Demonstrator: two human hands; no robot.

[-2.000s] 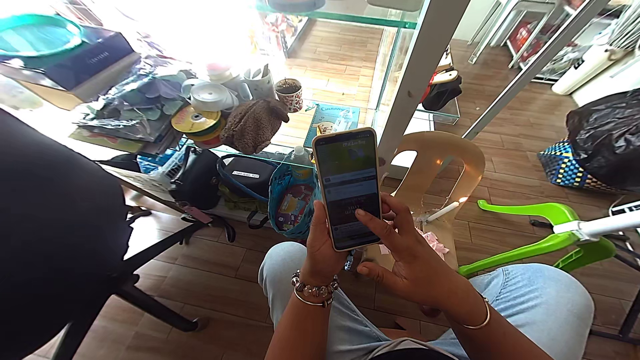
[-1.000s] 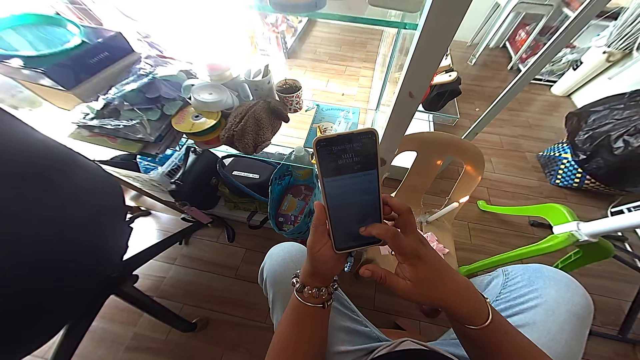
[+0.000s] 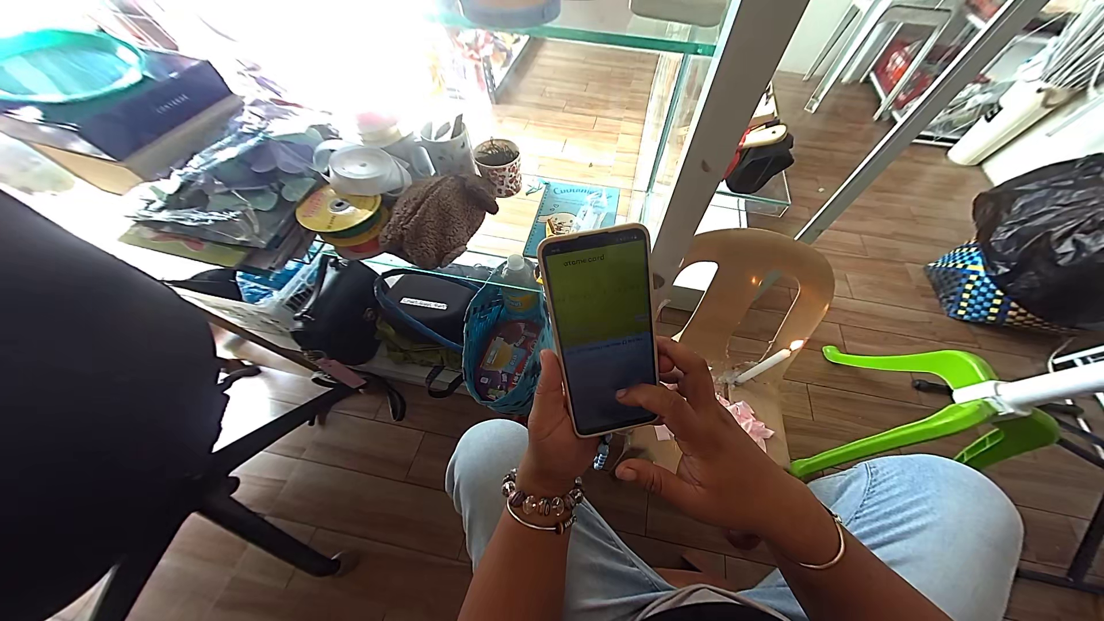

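Observation:
A smartphone [image 3: 601, 328] in a pale case stands nearly upright above my lap, its screen lit green at the top and dark blue below. My left hand [image 3: 555, 423] holds it by the lower left edge and from beneath; beads hang under the phone. My right hand [image 3: 703, 440] is at its lower right, the index fingertip over the lower screen, the thumb apart below, the other fingers bent near the case's edge. Behind my right hand a beige plastic chair [image 3: 742, 250] carries a lit candle [image 3: 770, 362] and pink folded ribbon pieces [image 3: 749, 423].
Glass shelves at the left hold ribbon spools [image 3: 338, 210], a brown cloth [image 3: 438, 220], a patterned mug [image 3: 498, 168] and a box [image 3: 155, 103]. Below sit bags and a blue woven basket [image 3: 504, 362]. A black office chair [image 3: 95, 379] is near left; a green-legged stand [image 3: 949, 414] is right.
The phone's screen has changed from a dark blue-grey view to one with a green upper part. My hands have hardly moved.

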